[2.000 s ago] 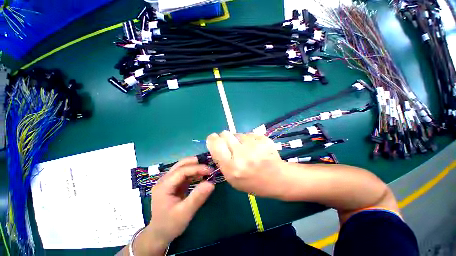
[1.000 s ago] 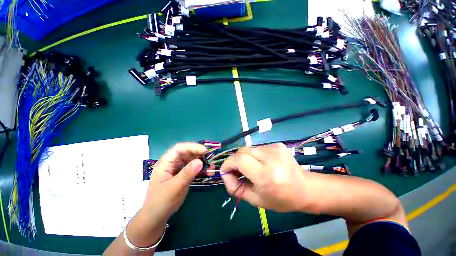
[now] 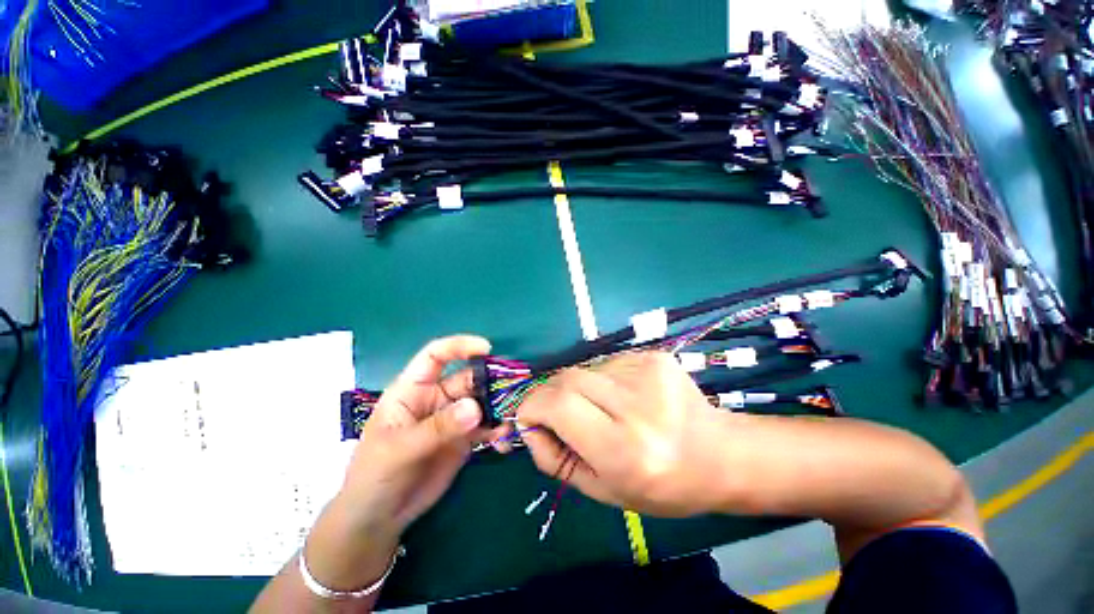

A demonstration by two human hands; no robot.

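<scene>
My left hand (image 3: 420, 432) holds a black connector housing (image 3: 485, 391) between thumb and fingers, with coloured wires entering its right side. My right hand (image 3: 630, 426) is close against the housing's right side, its fingertips pinching a thin wire at the housing's lower part. Whether the wire's end is inside a cavity cannot be told. Loose dark and red wires with pale ends (image 3: 547, 513) hang below my right hand. A black sleeved branch (image 3: 744, 295) with a white label runs from the housing to the upper right. Other harness branches (image 3: 768, 360) lie partly hidden under my right hand.
A printed sheet (image 3: 222, 456) lies left of my left hand. Sleeved harnesses (image 3: 564, 114) are piled at top centre. Blue and yellow wires (image 3: 90, 324) lie far left, a labelled wire bundle (image 3: 948, 180) at right and dark cables (image 3: 1062, 120) at far right. A blue bin (image 3: 132, 42) is top left.
Since the first frame, the black housing has come into clear view in my left hand. Over the last second my right fingers have moved left, closer to it, and the sleeved branch has shifted slightly.
</scene>
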